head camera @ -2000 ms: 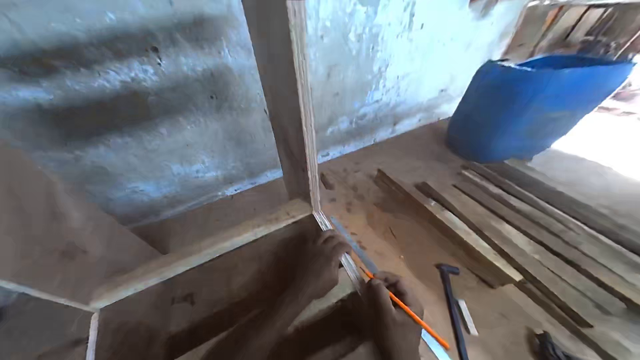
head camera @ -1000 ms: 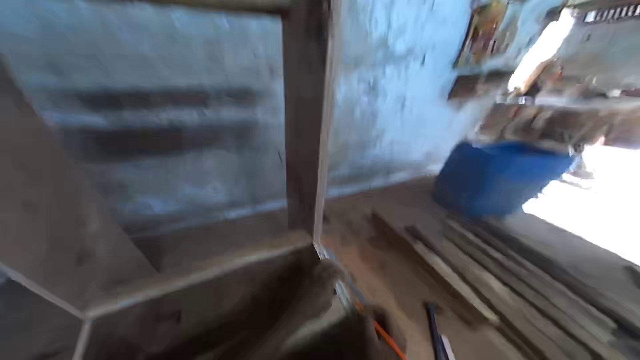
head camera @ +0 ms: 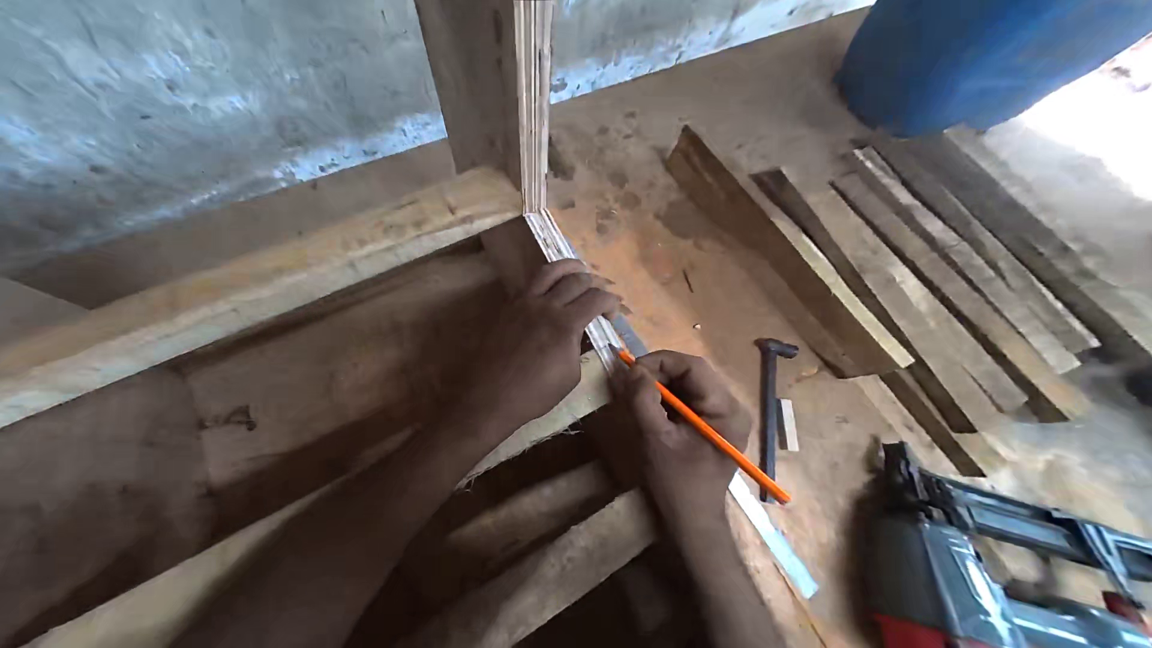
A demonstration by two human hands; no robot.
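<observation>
My right hand (head camera: 688, 409) grips an orange pencil (head camera: 711, 434), its tip against the plywood edge of a wooden frame (head camera: 601, 340). Just up the same edge, my left hand (head camera: 558, 315) presses with curled fingers on a grey metal straightedge (head camera: 628, 333) lying along the plywood; much of it is under the hands. A light strip (head camera: 776, 538) shows below my right hand. An upright plywood post (head camera: 533, 108) meets the edge at the frame's corner, and a wooden rail (head camera: 270, 279) runs left from there.
A hammer (head camera: 768, 414) lies on the floor beside a small wood offcut (head camera: 787, 425). Several wooden boards (head camera: 936, 297) lie at the right. A nail gun (head camera: 981, 558) is at the lower right, a blue plastic barrel (head camera: 972, 63) at the upper right. A painted wall (head camera: 216, 99) stands behind.
The view has swung up and then back down, closer over the corner. Both hands stay at the plywood edge, the pencil still in my right hand.
</observation>
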